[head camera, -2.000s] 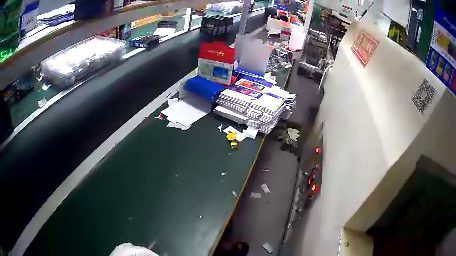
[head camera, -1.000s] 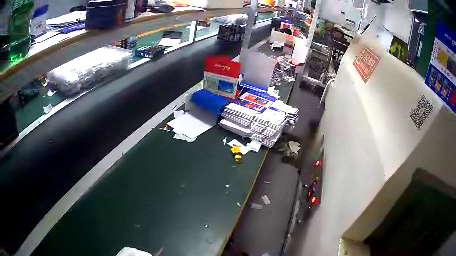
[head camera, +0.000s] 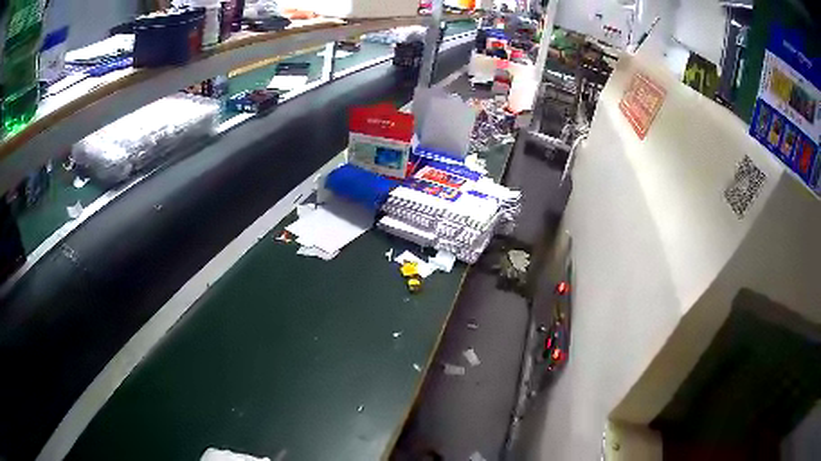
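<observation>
A white-gloved hand, apparently my left hand (head camera: 234, 455), shows only as a small piece at the bottom edge, over the near end of the green workbench (head camera: 270, 360). Its fingers and anything in it are cut off. My right hand is out of the picture. Farther along the bench lies a stack of white, blue and red flattened printed cartons (head camera: 446, 212). A blue roll or pouch (head camera: 360, 186) lies beside it, and a red and white display box (head camera: 380, 144) stands behind. Loose white sheets (head camera: 333, 227) and a small yellow item (head camera: 410, 270) lie near the stack.
The black conveyor belt (head camera: 180, 207) runs left of the bench behind a pale rail. Clear plastic bags (head camera: 144, 135) are heaped across it. At right stands the off-white machine cabinet (head camera: 666, 207) with red lights and dark green outlet curtain (head camera: 747, 369). Scraps litter the aisle floor (head camera: 468, 378).
The camera view has shifted slightly. The gloved hand shows a little less at the bottom edge than two seconds ago. The stack and the things beside it lie as before.
</observation>
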